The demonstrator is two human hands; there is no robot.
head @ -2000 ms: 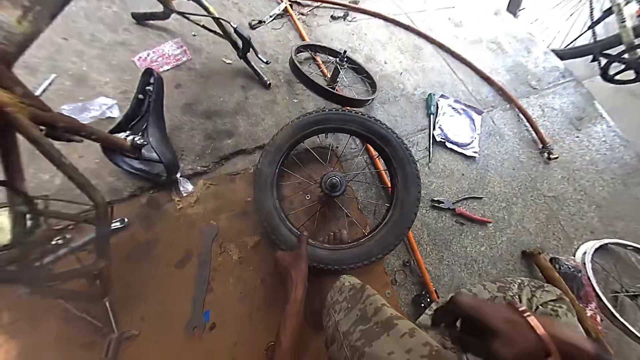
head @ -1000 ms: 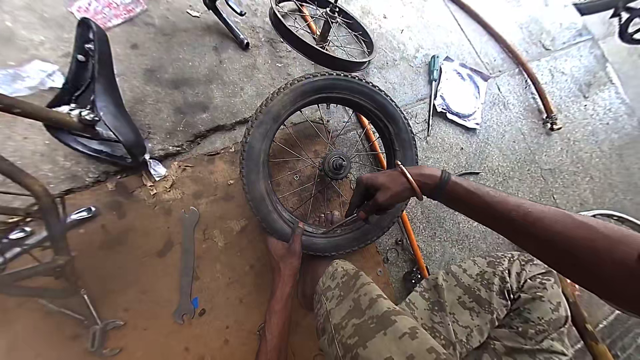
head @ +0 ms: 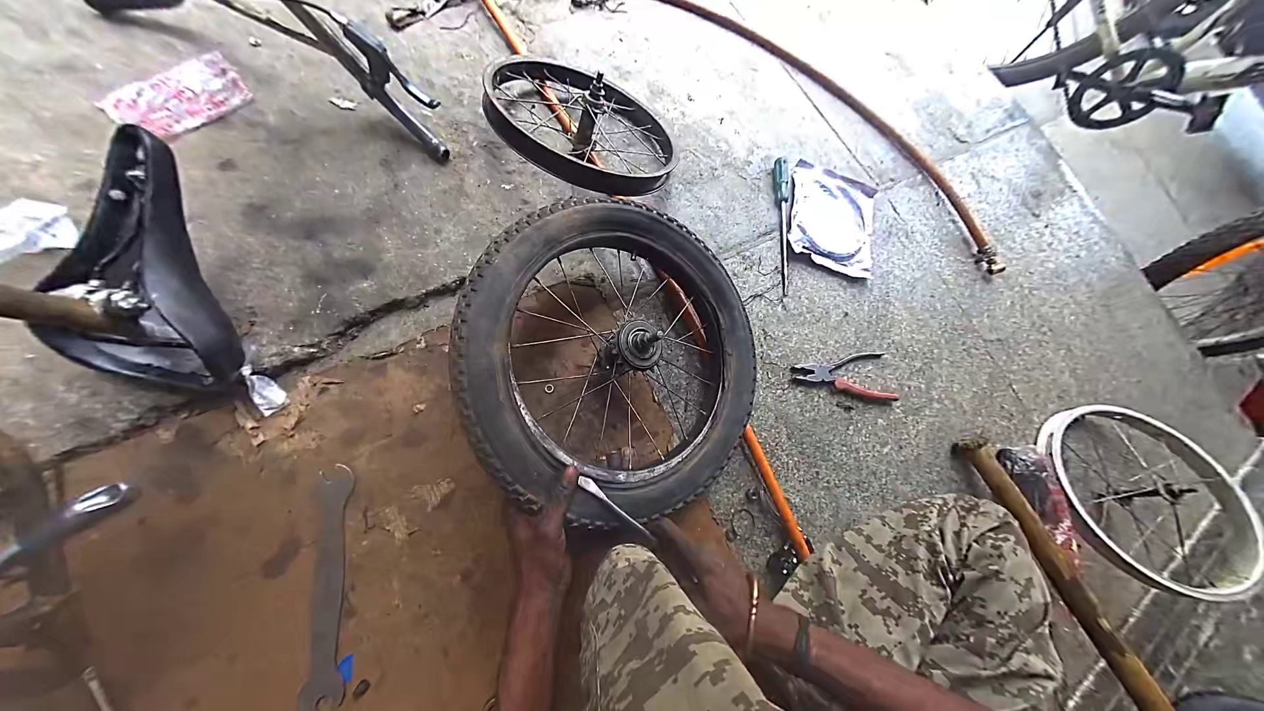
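Observation:
A small bicycle wheel with a knobby black tyre (head: 494,395) stands tilted before my knees, its hub and spokes facing me. My left hand (head: 541,538) grips the tyre's lower left edge, the thumb up by the rim. A flat metal tyre lever (head: 614,509) has its tip at the lower rim, beside that thumb. My right hand (head: 686,563), partly hidden behind my knee, is closed on the lever's lower end. A bracelet and a dark band circle the right wrist and forearm.
A flat spanner (head: 328,592) lies left. Right of the wheel are pliers (head: 844,379), a screwdriver (head: 783,212) and a plastic packet (head: 832,222). A bare rim (head: 583,173) lies beyond the tyre, a white rim (head: 1062,494) at right, and a bicycle saddle (head: 148,286) at left.
My right hand, off the wheel two seconds ago, came to the lower rim and is now lower, below the tyre, with the lever. My left hand stays at the tyre's lower left.

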